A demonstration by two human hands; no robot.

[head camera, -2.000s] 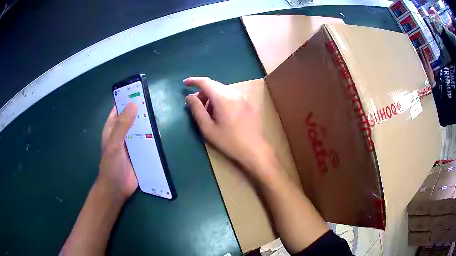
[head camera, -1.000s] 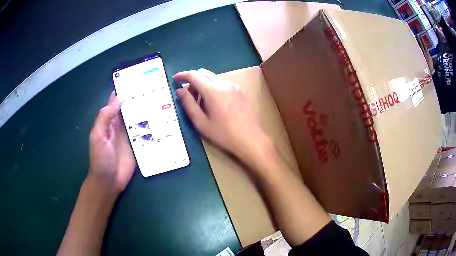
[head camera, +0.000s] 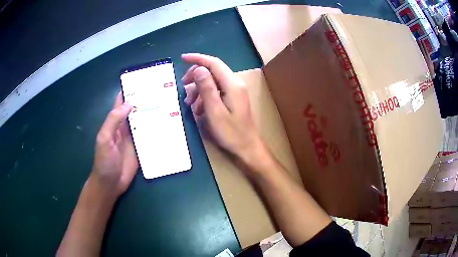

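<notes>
A smartphone (head camera: 157, 120) with a lit white screen is tilted up above the green bench. My left hand (head camera: 114, 150) holds it by its left edge, thumb at the edge of the screen. My right hand (head camera: 221, 103) is just right of the phone, fingers bent and apart, holding nothing; its forearm lies over a carton flap. A large brown carton (head camera: 409, 135) with red lettering and red-printed tape lies at the right. Its flap with red print (head camera: 324, 130) stands up, and another flap (head camera: 241, 196) lies on the bench.
The green bench (head camera: 55, 150) has a pale edge rail (head camera: 95, 56) at the back. Red, white and blue boxes (head camera: 419, 27) are at the upper right, beside a person in dark clothing (head camera: 446, 75). Brown cartons (head camera: 433, 201) are stacked at the lower right.
The phone has turned to face me, and its screen shows different content. My right hand has lifted slightly, its fingers more spread. The carton keeps about the same place.
</notes>
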